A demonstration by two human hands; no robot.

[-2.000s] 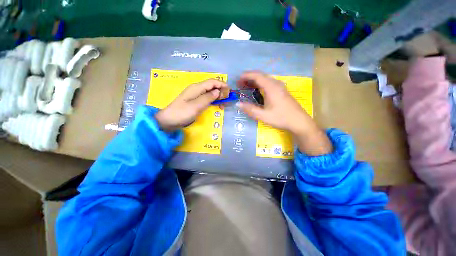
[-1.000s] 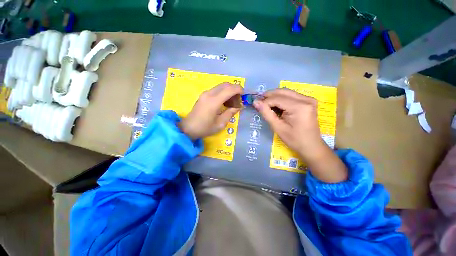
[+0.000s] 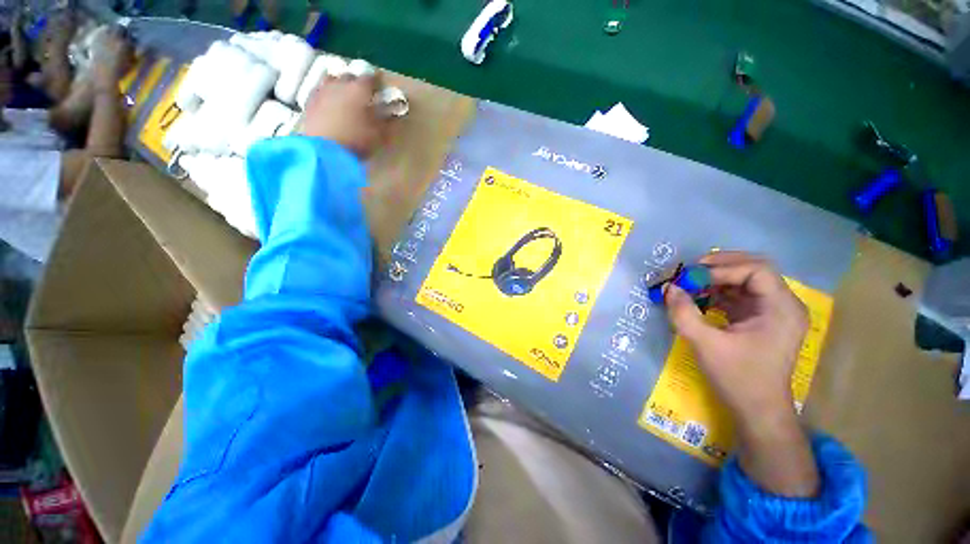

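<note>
My right hand (image 3: 745, 324) holds the blue battery-and-board assembly (image 3: 693, 281) between thumb and fingers above the printed carton sheet (image 3: 511, 351). A dark part sticks out at its left side. My left hand (image 3: 346, 115) is at the upper left, at the right edge of the pile of white housing shells (image 3: 229, 90). Its fingers are at one shell (image 3: 392, 101), which partly shows beside them. Whether the hand grips it cannot be told.
Blue battery assemblies (image 3: 879, 190) and a white shell with a blue part (image 3: 486, 30) lie on the green conveyor (image 3: 659, 64). White paper scraps (image 3: 618, 123) lie at its edge. An open cardboard box (image 3: 101, 340) stands lower left. Another person's arm (image 3: 104, 117) shows far left.
My left hand has left the assembly and moved left to the white shells. My right hand now holds the assembly alone. The view has turned left, so the bench appears tilted.
</note>
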